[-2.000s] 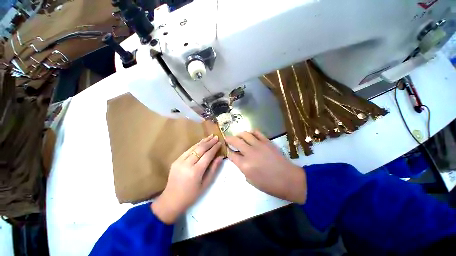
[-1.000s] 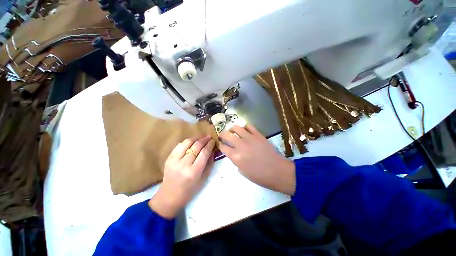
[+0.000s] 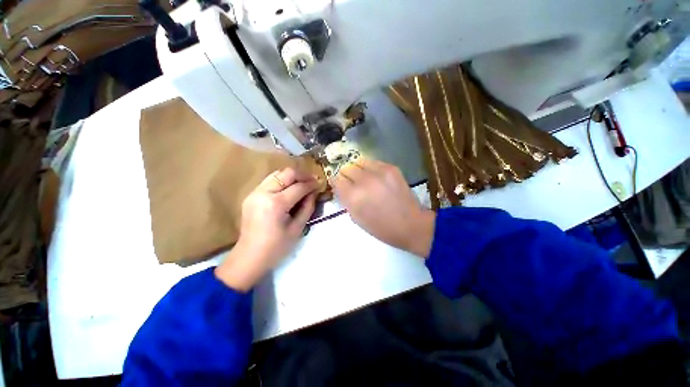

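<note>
A tan-brown fabric panel (image 3: 200, 181) lies flat on the white table, its right end running under the presser foot (image 3: 334, 153) of the sewing machine. My left hand (image 3: 274, 213) pinches the panel's edge just left of and in front of the foot. My right hand (image 3: 384, 200) is at the edge right beside the foot, fingers bent down; its fingertips are partly hidden and blurred, so its hold is unclear. The needle cannot be made out. Any zipper at the edge is mostly hidden by my fingers.
The white machine arm (image 3: 454, 38) spans the top. A zipper bundle (image 3: 473, 143) lies under it. A red and black tool (image 3: 614, 132) with a cord is at right. Brown piles (image 3: 26, 196) are at far left; the white table's (image 3: 363, 268) front edge borders my dark lap.
My left fingers have drawn together and pinch the panel's edge. My right fingers are more bent beside the foot. The view has shifted, so the panel and table sit higher in the picture.
</note>
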